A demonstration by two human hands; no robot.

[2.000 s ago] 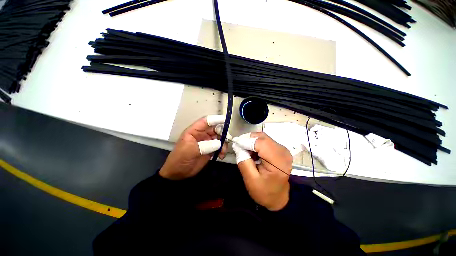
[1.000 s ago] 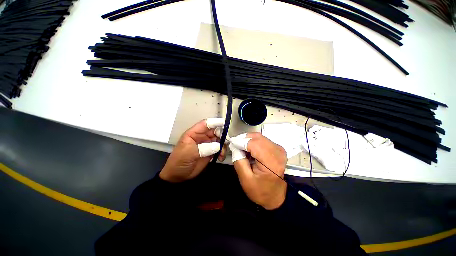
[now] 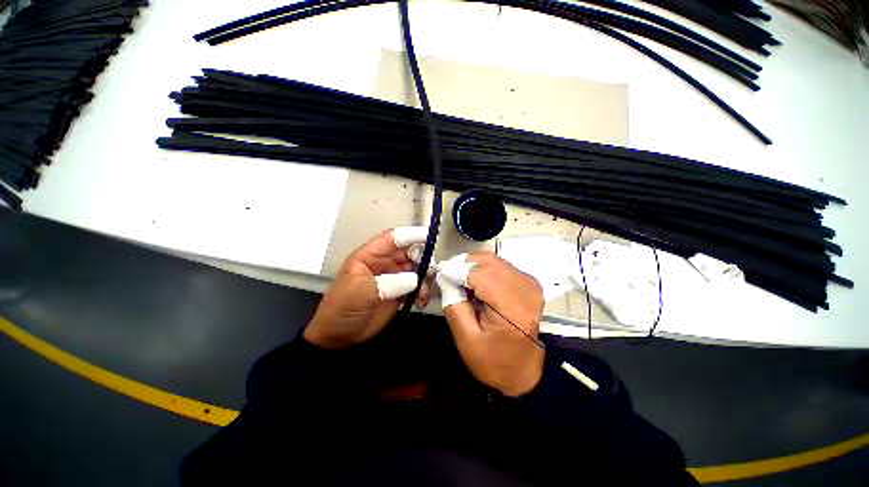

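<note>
A long, narrow black strap [image 3: 431, 143] runs from the top edge of the view down across the bundle to my left hand [image 3: 354, 290]. My left hand, with white finger coverings, grips the strap near its lower end. My right hand [image 3: 497, 314], also with white fingertips, is pinched beside the strap and holds a thin dark applicator [image 3: 515, 326]. A white end of it shows near the forearm. The applicator's tip is hidden by the fingers. A round dark pot [image 3: 479, 215] stands just beyond my right hand.
A thick strap bundle [image 3: 610, 181] lies across the table beyond the hands, partly on a beige board [image 3: 543, 95]. A crumpled white cloth [image 3: 624, 281] with a thin black cord [image 3: 657, 276] lies right of the pot. More straps lie at the far left [image 3: 57, 86] and the back.
My right hand has shifted slightly left and lies lower against the strap. The applicator's white end has moved left and up, over the sleeve. My left hand keeps its grip.
</note>
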